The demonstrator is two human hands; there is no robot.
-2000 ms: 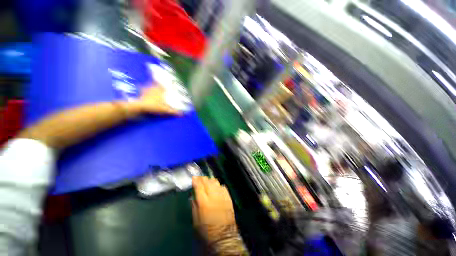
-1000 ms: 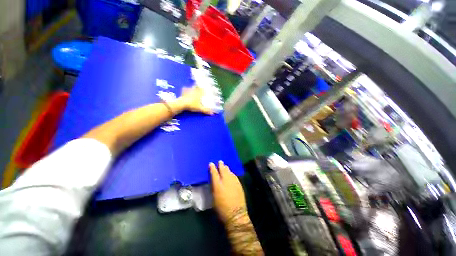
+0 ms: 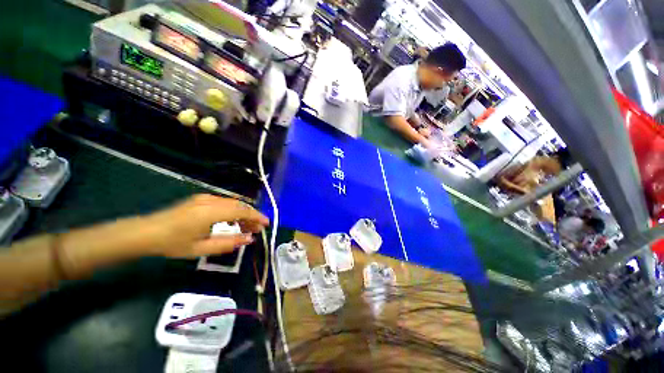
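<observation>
My left hand [image 3: 193, 227] reaches in from the left edge, fingers pointing right, over a flat white rectangle [image 3: 220, 264] on the green bench. A white piece shows under its fingers; I cannot tell whether it is gripped. My right hand is not in view. A white test socket [image 3: 195, 322] lies nearer, with a dark red wire across it. Several white plug adapters [image 3: 293, 264] lie loose on a brown cardboard piece [image 3: 437, 309], right of a white cable [image 3: 274, 240]. More adapters [image 3: 42, 177] sit at the left edge.
An instrument with green digits [image 3: 142, 61] and yellowish knobs stands at upper left. A blue corrugated sheet [image 3: 349, 182] lies beyond the cardboard; another blue sheet [image 3: 25, 116] is at far left. A person [image 3: 400, 95] sits opposite. Grey framing crosses upper right. Dark strands cover the lower cardboard.
The view has swung right, from the left blue sheet to the socket and cardboard. My left hand has left the white items on that sheet. My right hand has gone out of view.
</observation>
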